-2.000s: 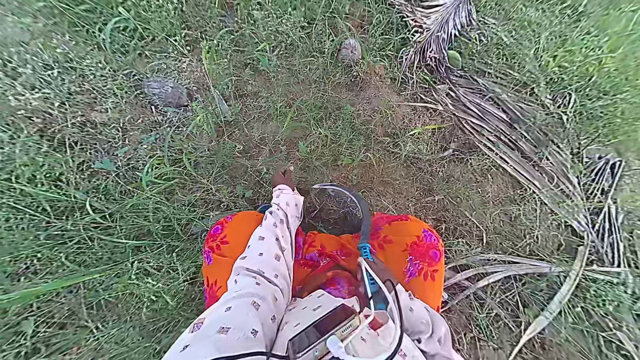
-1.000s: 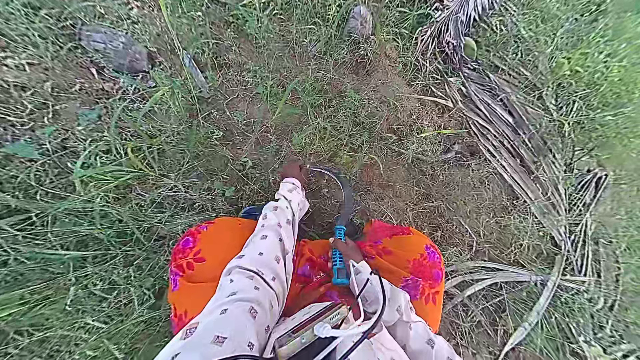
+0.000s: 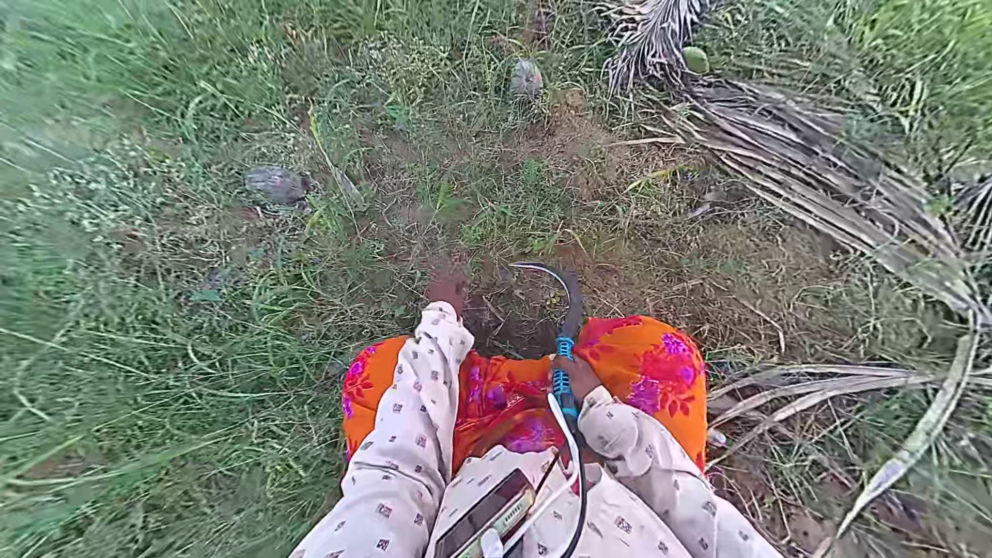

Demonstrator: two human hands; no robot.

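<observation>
My right hand (image 3: 576, 377) is closed around the blue-wrapped handle of a sickle (image 3: 572, 310), just above my right knee. The sickle's curved blade points forward and its tip bends to the left, over the ground before me. My left hand (image 3: 447, 285) reaches down to the grass (image 3: 496, 225) in front of my knees, left of the blade tip. It is blurred, so its fingers and anything in them cannot be made out. An orange floral cloth (image 3: 647, 372) covers my knees.
Dry palm fronds (image 3: 829, 186) lie along the right side, with a green fruit (image 3: 695, 60) near their top. Two weathered husks lie in the grass, one at the left (image 3: 277, 184) and one ahead (image 3: 526, 79). A phone-like device (image 3: 488, 515) with cables rests at my lap.
The sickle remains in my right hand, its blade tip now a little farther from my left hand than one second ago. My left hand stays low at the grass.
</observation>
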